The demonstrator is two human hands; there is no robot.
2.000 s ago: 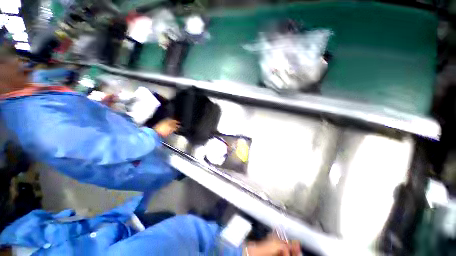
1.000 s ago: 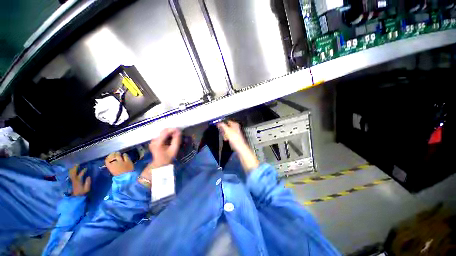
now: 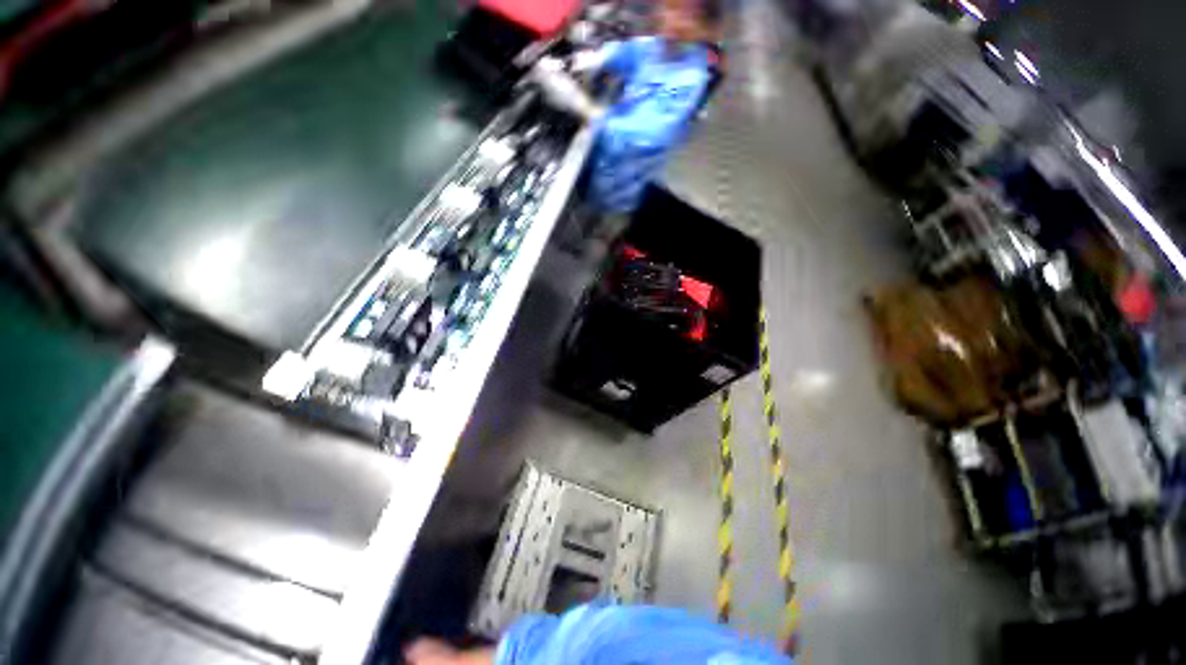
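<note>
My right hand shows only in part at the bottom edge, blurred, beside the pale line rail. Its blue sleeve reaches in from the right. I cannot tell whether the hand holds anything. My left hand is out of the picture. Populated boards stand in a row on the line beyond the rail, blurred. The nearer part of the line is a bare metal surface with dark cross strips.
A grey crate stands on the floor right of the rail. Beyond it is a black box with red items. Yellow-black floor lines run beside it. A person in blue stands farther up the line. Loaded racks stand at right.
The view has swung right and up along the line. My left hand, the nearby coworker and the black tray have left the picture. My right hand now sits at the bottom edge.
</note>
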